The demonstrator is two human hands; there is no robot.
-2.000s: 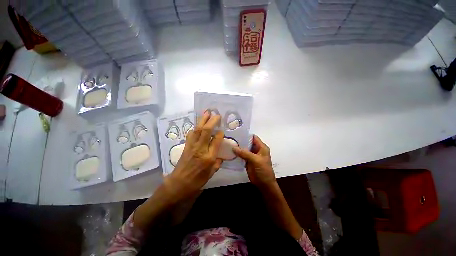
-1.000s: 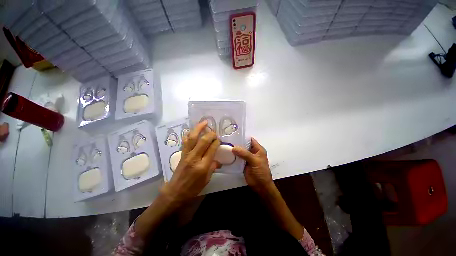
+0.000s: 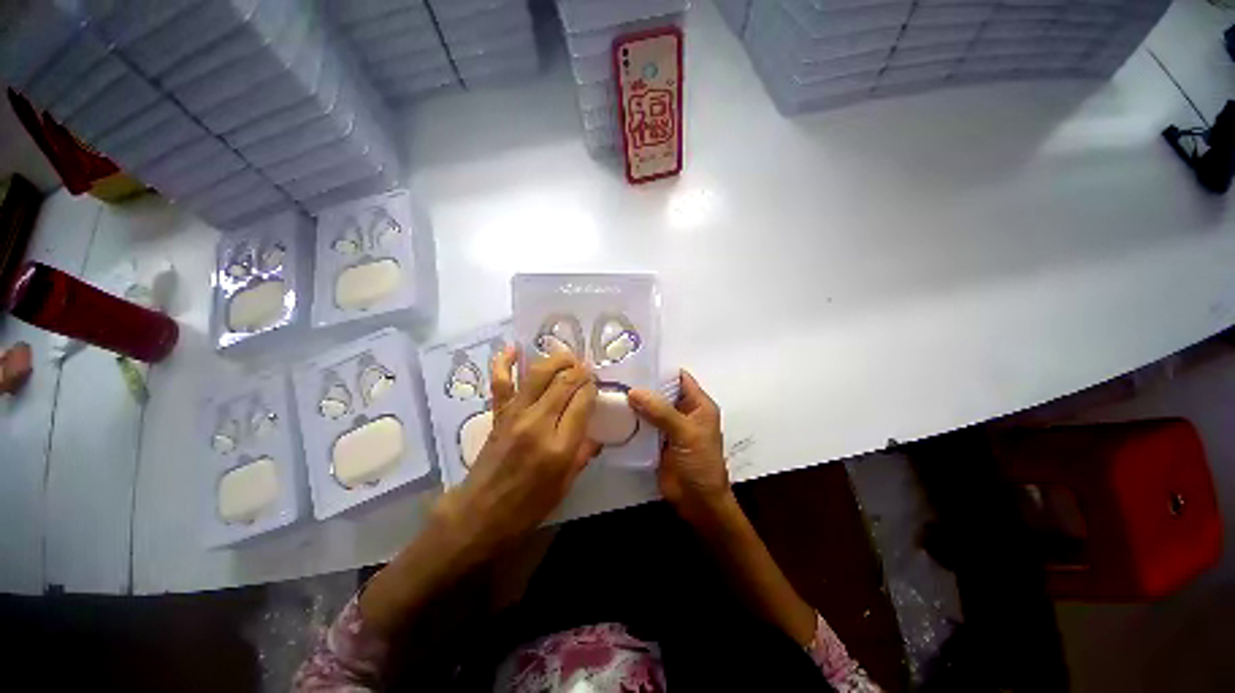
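A pale translucent inner tray lies in front of me, with an ear-hook earbud in its upper right hollow and another in the upper left. A cream-white charging case is in the lower hollow, partly covered by my hands. My left hand lies over the tray's lower left, fingers just below the left earbud; its fingertips are bunched and what they touch is partly hidden. My right hand grips the tray's right edge, thumb on the case.
Several filled trays lie at left, one partly under my left forearm. Tall stacked trays stand at the back. A red-edged smartphone leans on a stack. A dark red flask lies far left. A red stool is below right.
My left fingers have moved down off the upper left hollow, and the left earbud now shows. My right hand still holds the tray's edge.
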